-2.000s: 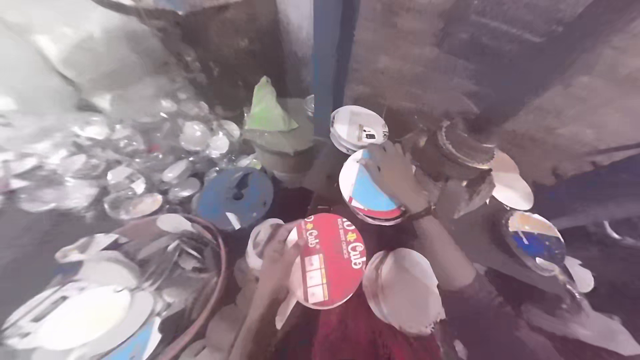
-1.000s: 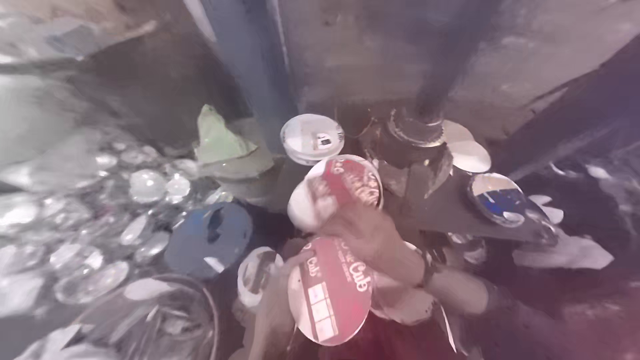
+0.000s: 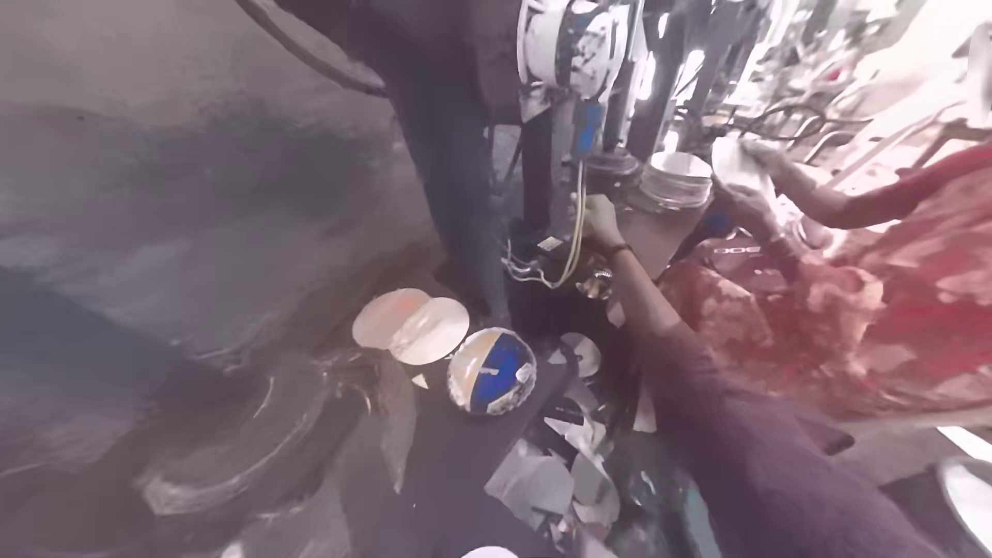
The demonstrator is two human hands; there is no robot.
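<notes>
My right hand is stretched out at the upper middle, its fingers curled beside pale cables and a dark upright part of a machine. The fingertips are hidden, so whether they grip anything cannot be told. Just beyond the hand stand a round metal piece and a stack of round pieces with a pale top. My left hand is out of view. Nearer lie two overlapping pale discs and a round blue and cream piece with a ragged rim.
At the right sits a person in red clothing, both hands on a pale round piece. Torn scraps lie below the blue and cream piece. A white and blue machine part hangs above the cables. A pale wall stands left.
The view has swung far to the right. My right hand has left the printed round pieces and is now out by the cables. My left hand, on a red printed disc before, has gone from view.
</notes>
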